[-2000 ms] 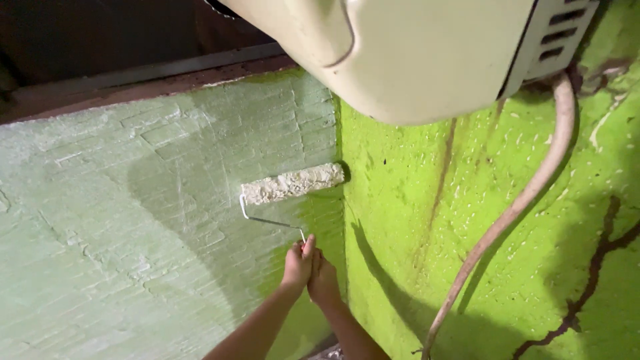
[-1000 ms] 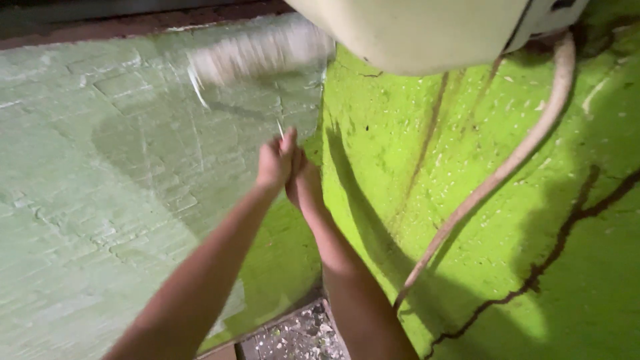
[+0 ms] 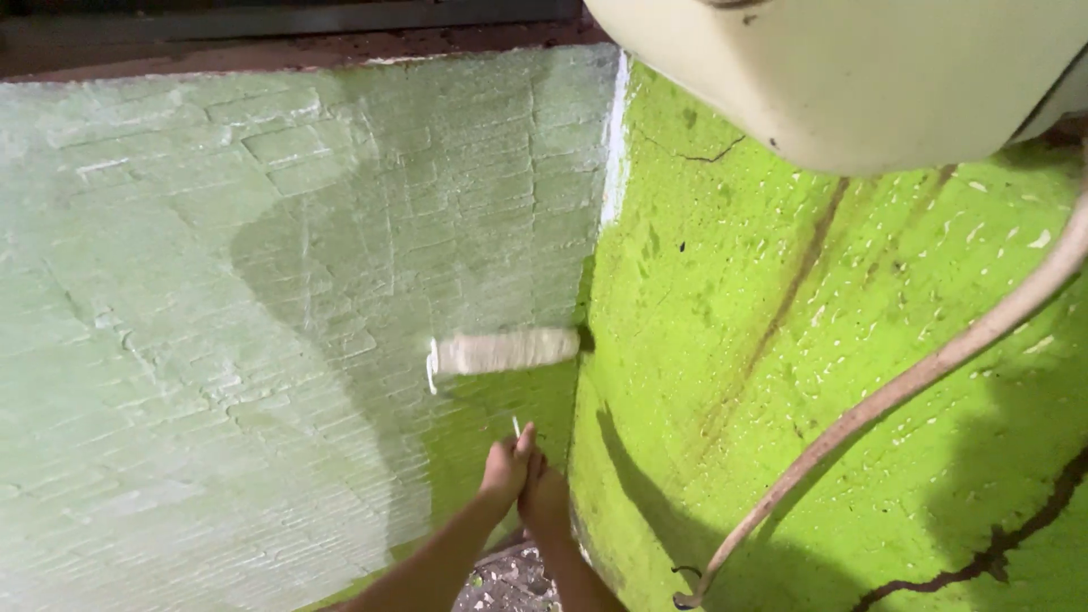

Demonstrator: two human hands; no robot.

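A paint roller [image 3: 510, 351] with a white, paint-laden sleeve lies flat against the pale, freshly coated wall [image 3: 323, 280], its right end at the corner. Below it, my left hand [image 3: 507, 466] and my right hand [image 3: 542, 493] are closed together on the roller's handle, which they mostly hide; a short bit of white metal rod shows above the fingers. Bright green paint shows on the left wall just under the roller. A white paint streak [image 3: 615, 136] runs down the upper corner, onto the edge of the green wall [image 3: 697, 340].
A cream plastic appliance housing [image 3: 850, 76] juts out at the upper right. From it a beige hose [image 3: 884, 408] curves down along the cracked green wall. A brown ledge [image 3: 297, 53] tops the left wall. Debris-strewn floor [image 3: 510, 582] shows at the bottom.
The roller went up the wall between the first two frames and is now lower again, both hands moving with it. White paint now shows in the upper corner.
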